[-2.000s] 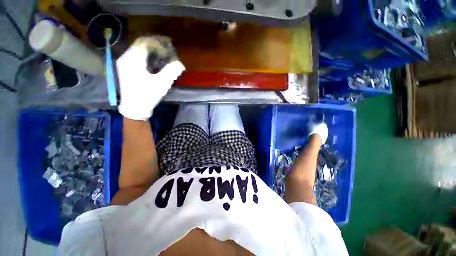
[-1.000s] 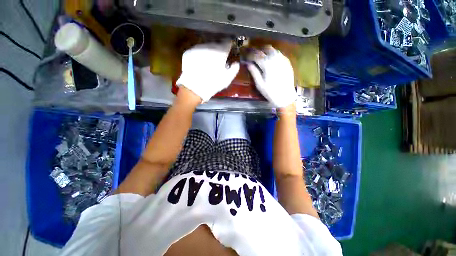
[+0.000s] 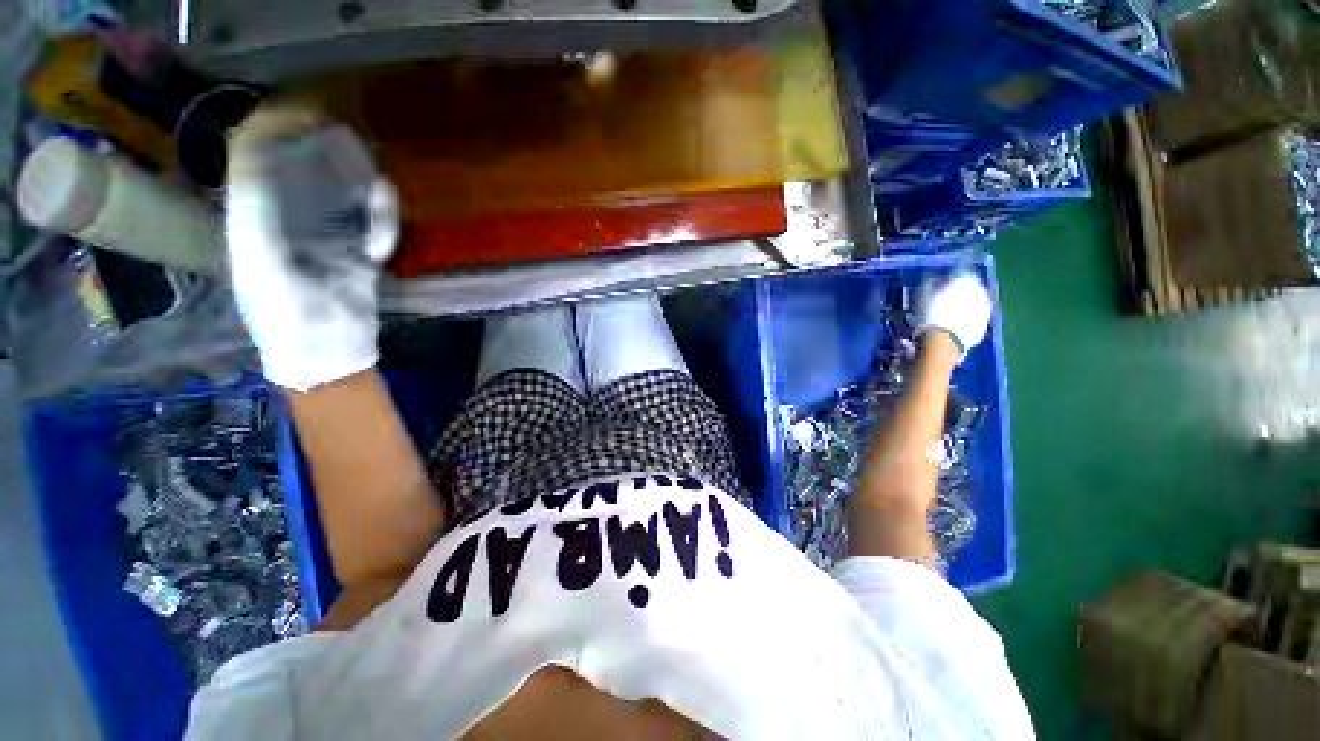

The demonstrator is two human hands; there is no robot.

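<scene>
My left hand (image 3: 307, 253), in a white glove, is blurred over the bench's left side, beside the dark cup (image 3: 220, 133). A grey patch shows between its thumb and fingers; I cannot tell whether it is a metal piece or a stain. The light-blue brush handle is not visible. My right hand (image 3: 957, 310), also gloved and blurred, is over the upper right part of the right-hand bin (image 3: 1002, 434); its fingertips are unclear. Small silver-grey metal workpieces (image 3: 837, 460) lie loose in this bin.
The left-hand bin (image 3: 73, 536) holds more workpieces. A white bottle (image 3: 123, 210) lies slanted left of my left hand. A yellow pad (image 3: 806, 113) and red strip (image 3: 594, 229) lie below the machine bed (image 3: 492, 20). Stacked blue totes (image 3: 927, 73) and cartons (image 3: 1158, 630) are at right.
Both hands were together at the machine's front edge one second ago. My left hand has moved left to the cup, and my right hand back to the right-hand bin. The view has shifted.
</scene>
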